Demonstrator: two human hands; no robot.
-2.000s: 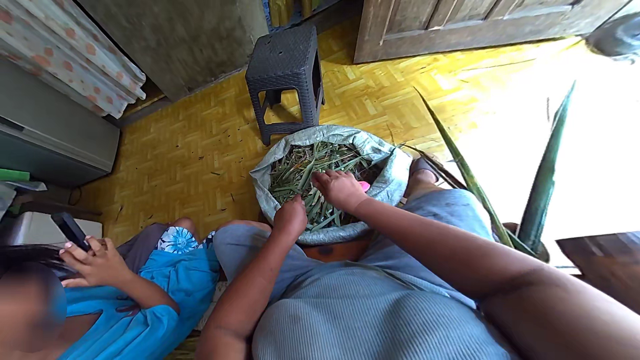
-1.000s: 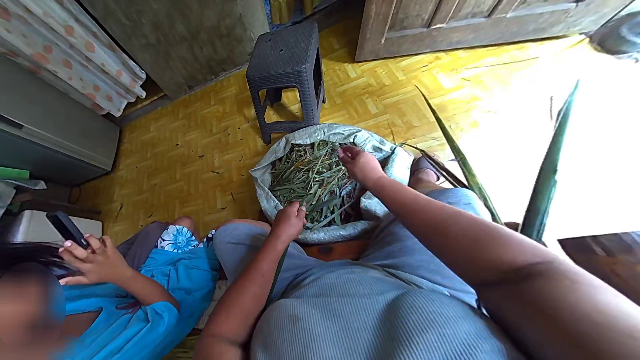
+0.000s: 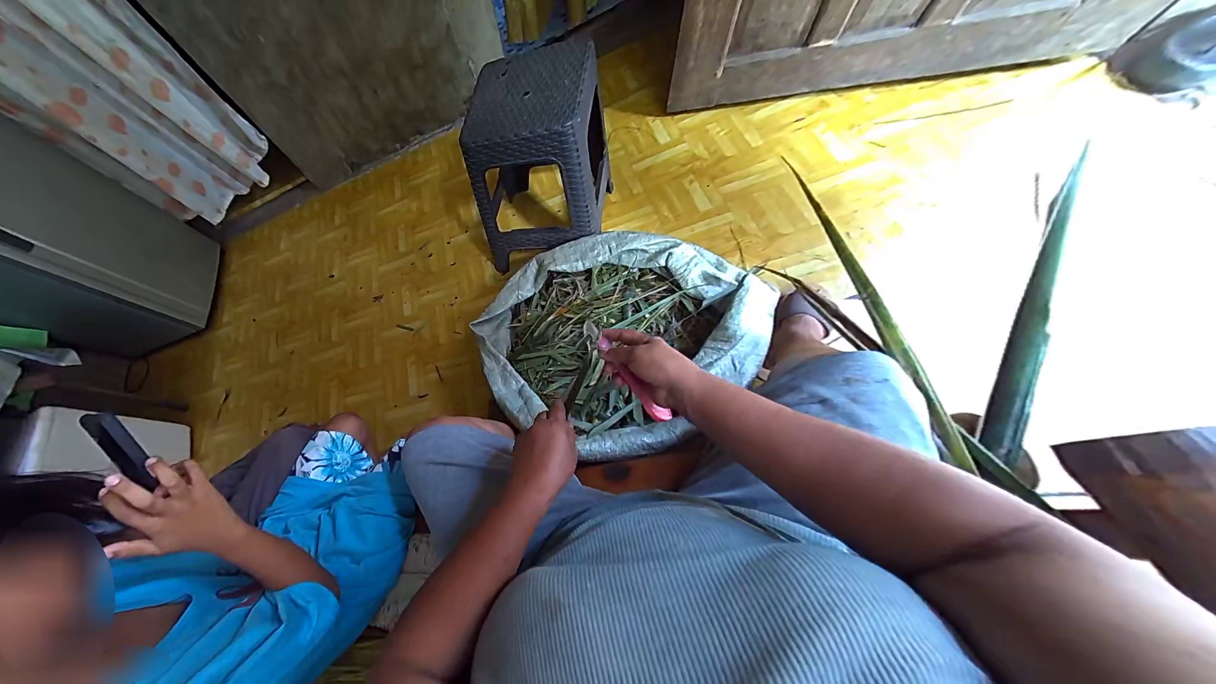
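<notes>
A pale woven plastic sack (image 3: 739, 353) with its rim rolled open stands between my legs, filled with cut strips of green leaf (image 3: 608, 309). My right hand (image 3: 655, 366) grips a pink-handled tool (image 3: 655, 404), probably scissors, over the right part of the sack. Its blades are hard to make out. Just left of it, my left hand (image 3: 546, 442) is closed at the sack's near edge on a narrow dark leaf strip (image 3: 576, 382), whose upper end comes near the tool.
Beyond the sack stands a dark woven-pattern plastic stool (image 3: 537, 123). Long pointed leaves (image 3: 879, 304) rise at the right, near a wooden surface (image 3: 1149, 484). At my left a person in blue (image 3: 332, 541) holds a phone (image 3: 119, 446). A wooden door (image 3: 855, 47) is at the back.
My right hand has moved from the sack's far right side in toward my left hand. More of the pink tool shows now. The other person still holds the phone.
</notes>
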